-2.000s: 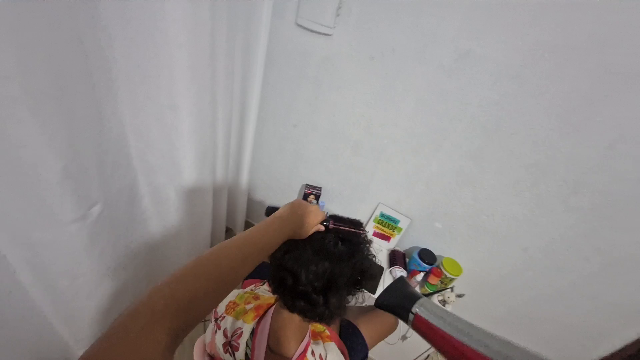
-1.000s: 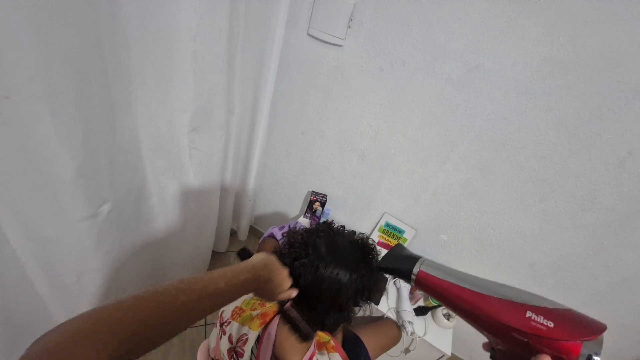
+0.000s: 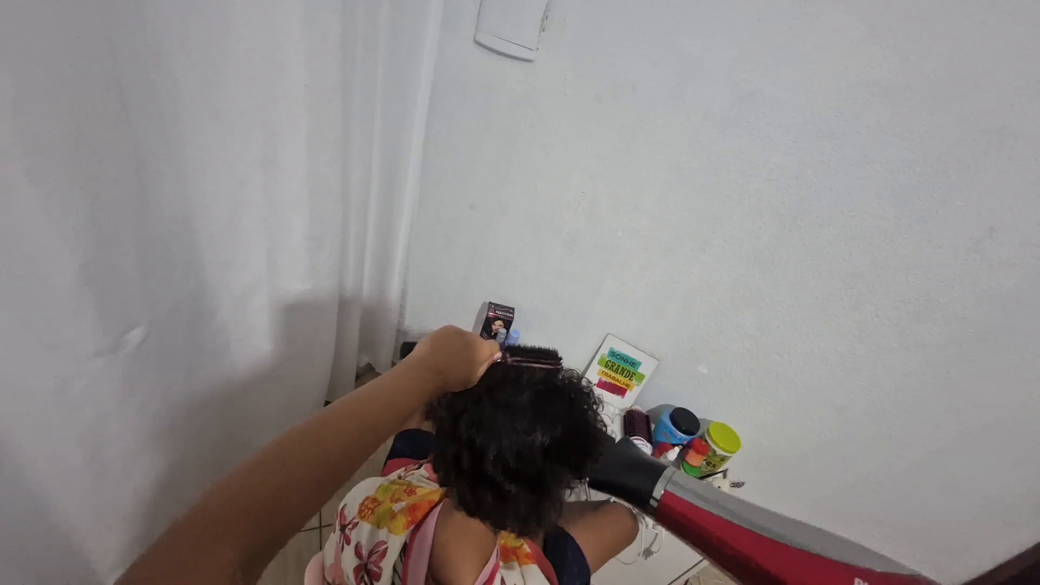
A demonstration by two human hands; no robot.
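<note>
A person with dark curly hair (image 3: 520,447) sits with their back to me, in a flowered top (image 3: 382,520). My left hand (image 3: 457,357) grips a dark hairbrush (image 3: 532,357), whose bristles lie at the top front of the hair. From the lower right comes a red and grey hair dryer (image 3: 747,520); its black nozzle (image 3: 630,473) points at the right side of the hair, close to it. My right hand is outside the view, beyond the dryer's body.
Beyond the head, against the white wall (image 3: 731,203), stand a boxed product (image 3: 497,321), a sign with coloured bands (image 3: 621,370), another brush (image 3: 638,426), a blue jar (image 3: 674,426) and a lime-lidded jar (image 3: 721,443). A white curtain (image 3: 203,244) hangs at left.
My left hand has moved from the left side of the head, near the shoulder, up to the top front with the brush. The hair dryer now sits lower in view, and my right hand has left the view.
</note>
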